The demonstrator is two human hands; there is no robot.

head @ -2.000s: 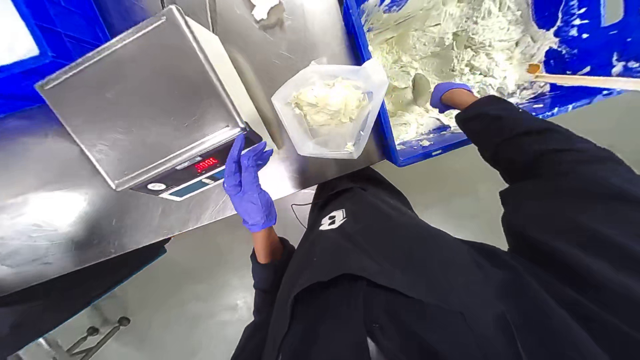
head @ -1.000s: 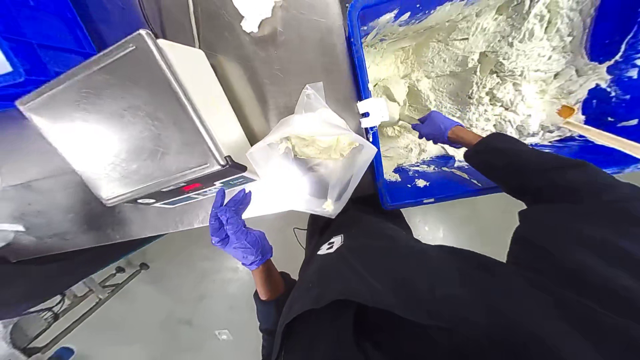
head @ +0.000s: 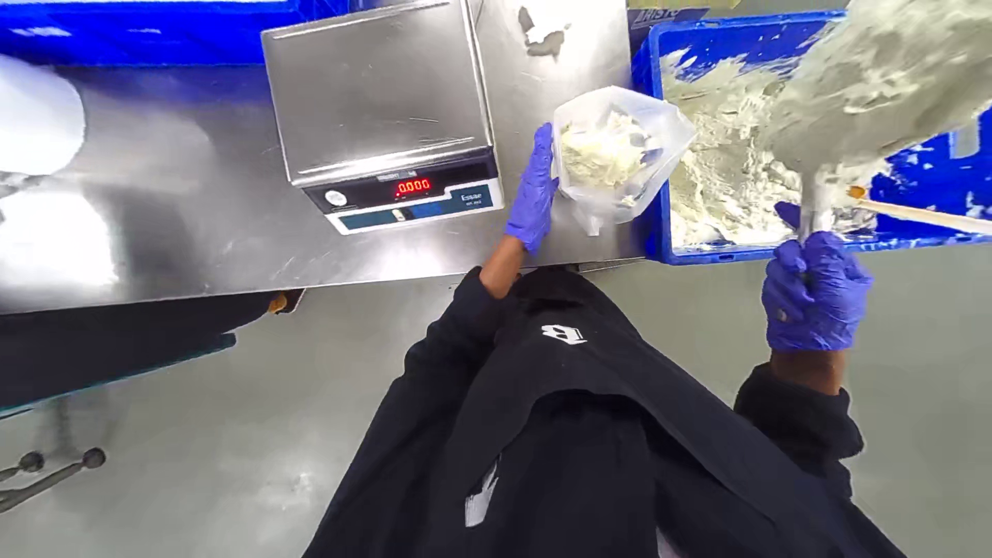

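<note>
My left hand [head: 533,190], in a blue-violet glove, rests against the left side of a translucent plastic bag [head: 593,213] on the steel table, its fingers extended. Pale creamy paste [head: 604,151] lies inside the bag. To the hand's left stands a digital weighing scale [head: 380,93] with a bare steel platform and a lit red display. My right hand [head: 818,291], gloved too, grips the handle of a scoop or spatula [head: 814,201]. A large mass of paste [head: 891,77] at its head hides the head's shape, above a blue plastic crate [head: 659,225] holding more paste.
A wooden-handled tool [head: 930,217] lies across the crate's near right side. Another blue crate [head: 155,35] is at the back left, near a white rounded object [head: 35,116]. A scrap of white material [head: 542,23] lies behind the bag on the steel table [head: 194,256].
My right hand has lifted the tool with a large mass of paste on it. My left hand has gone from beside the scale's front to the bag's side. The view has shifted.
</note>
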